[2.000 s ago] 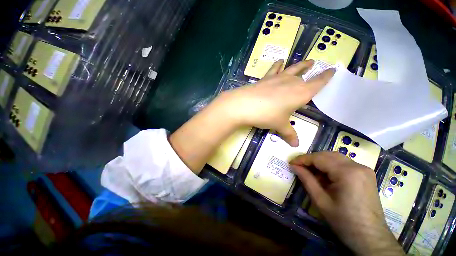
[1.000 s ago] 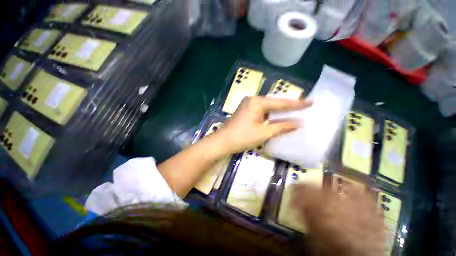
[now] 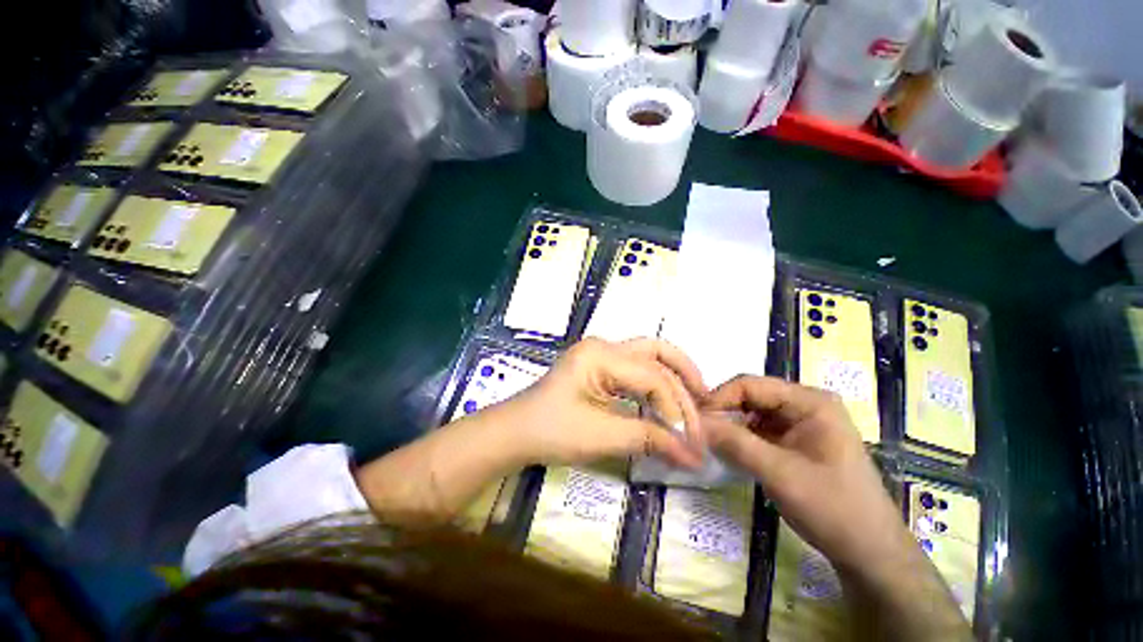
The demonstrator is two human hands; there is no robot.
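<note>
My left hand and my right hand meet over the middle of a blister tray. Both hold the label strip, a white paper ribbon that rises away from my fingers over the tray's far row. Its near end is folded under my fingertips, where details are hidden. Yellow phones or back covers lie in the pockets. One just below my hands bears a printed label, and another at the right does too. My hands partly cover the middle pockets.
Stacked filled trays stand at left, and another stack at the right edge. A label roll stands beyond the tray. More rolls sit around a red bin. A clear plastic bag lies at back left. Paper scraps lie near the left stack.
My right hand has moved up from the near row to meet my left hand at the strip. The strip now points away from me. The view has shifted, showing more rolls at the back.
</note>
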